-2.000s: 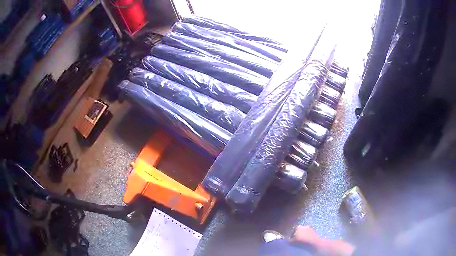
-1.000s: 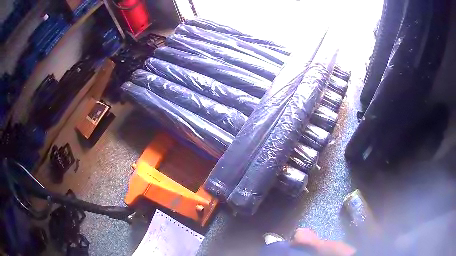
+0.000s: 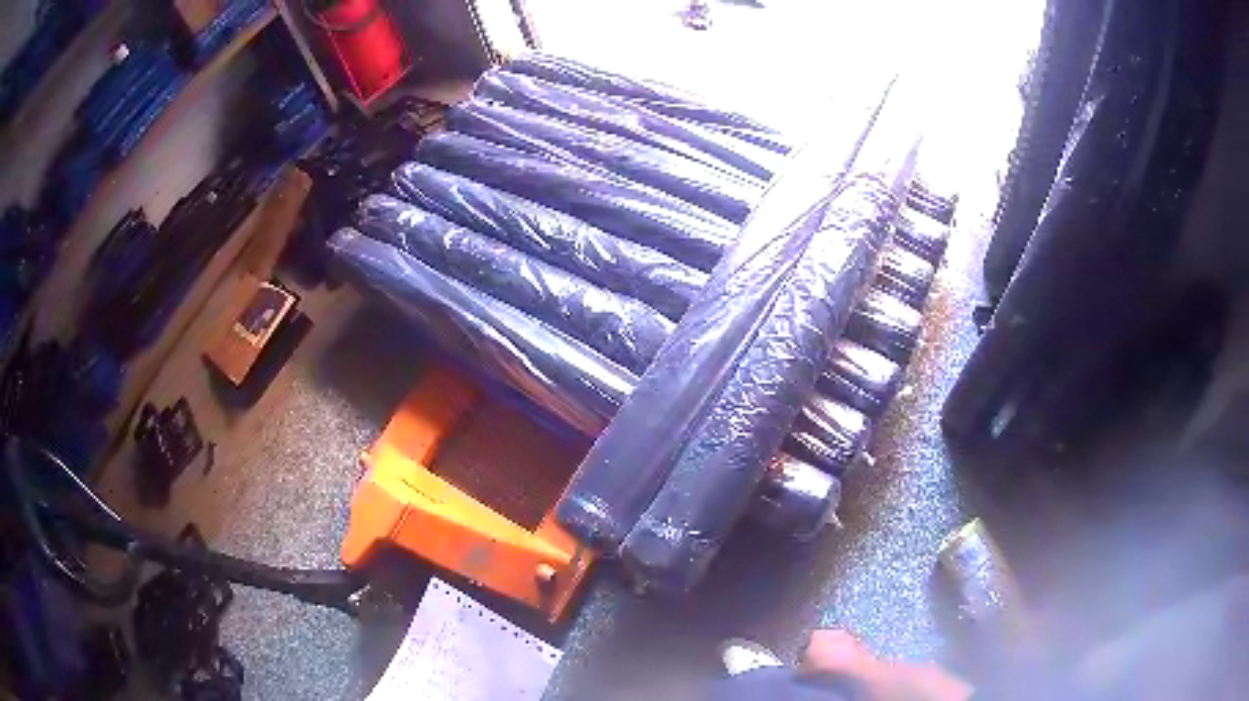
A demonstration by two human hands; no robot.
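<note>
A white sheet of paper with punched holes along its edge (image 3: 466, 649) shows at the bottom, left of centre, cut off by the picture's edge. It has faint writing. My left hand is not in view. A blurred, skin-toned part of my right hand (image 3: 877, 666) shows at the bottom edge, right of the paper and apart from its visible part. Its fingers cannot be made out. Dark plastic-wrapped rolls (image 3: 548, 219) lie side by side ahead. Two more wrapped rolls (image 3: 747, 397) lie crosswise on top of them.
An orange pallet jack body (image 3: 459, 531) stands at the near end of the rolls, its black handle (image 3: 226, 564) at left. A small open carton (image 3: 254, 332) lies by the shelves. A pale cylinder (image 3: 973, 564) is at right, a red bin (image 3: 359, 48) near the bright doorway.
A small dark shape now shows at the top edge in the bright doorway. The view has shifted very slightly. The rolls, paper and visible hand stay almost the same.
</note>
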